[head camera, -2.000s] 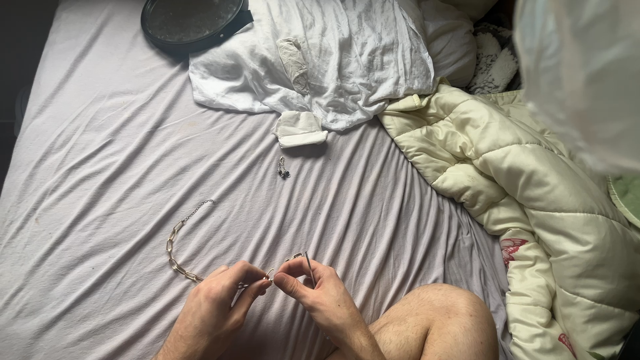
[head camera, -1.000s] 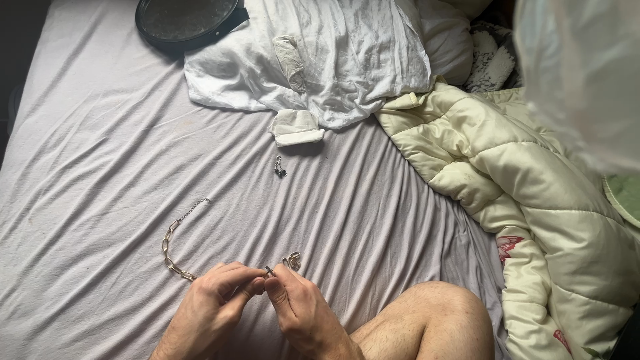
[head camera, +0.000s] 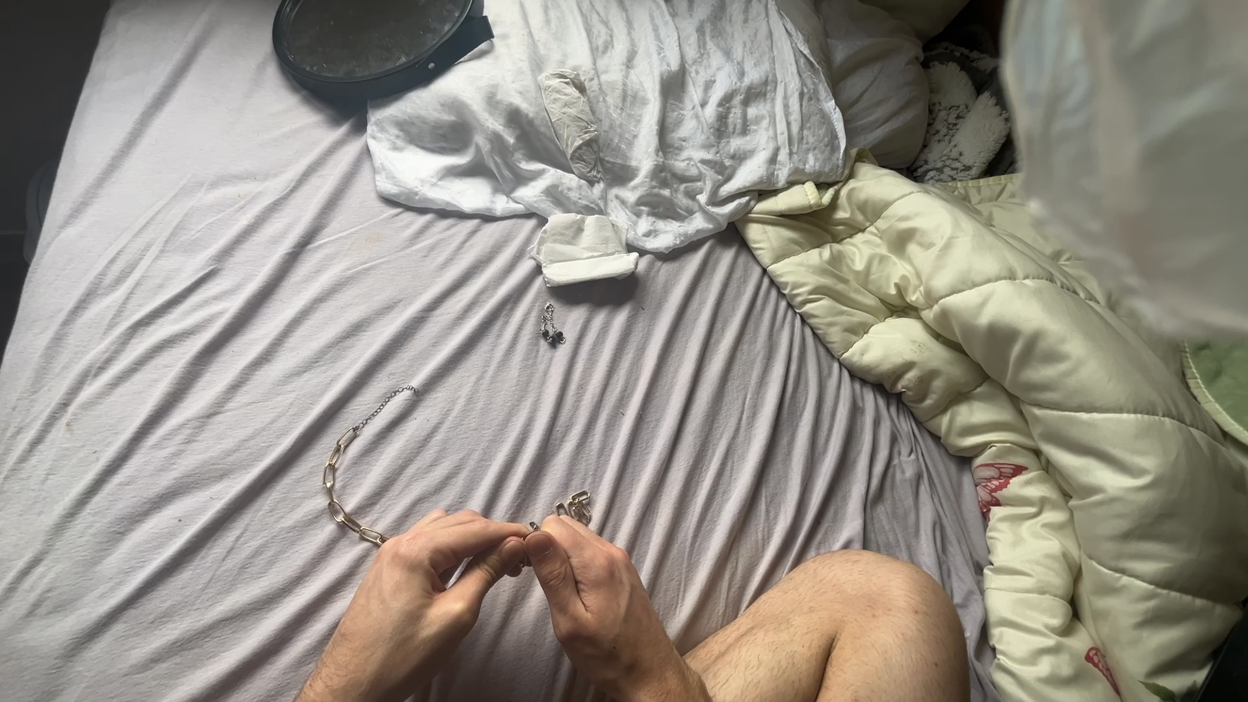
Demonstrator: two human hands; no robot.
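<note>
My left hand (head camera: 429, 575) and my right hand (head camera: 590, 590) meet fingertip to fingertip at the lower middle, pinching a small part of a metal link chain between them. From behind my left hand, a large-link chain (head camera: 331, 492) curves up over the sheet and ends in a thin extender chain. More metal links (head camera: 575, 506) bunch just above my right fingers. Whether the two stretches are one necklace is hidden by my hands. Farther up lies a small bracelet or chain with dark charms (head camera: 551, 327), below a small off-white fabric pouch (head camera: 585, 252).
A wrinkled, pale fitted sheet (head camera: 195, 390) covers the bed. A round dark-framed mirror (head camera: 375, 39) and white cloth (head camera: 682, 127) lie at the top. A pale yellow quilt (head camera: 1053, 361) fills the right side, and a bent bare knee (head camera: 868, 604) is beside my right hand.
The thin dark tool-like piece that stood up at my right fingers two seconds ago no longer shows there. My right hand has turned, and the bunched links now show above it.
</note>
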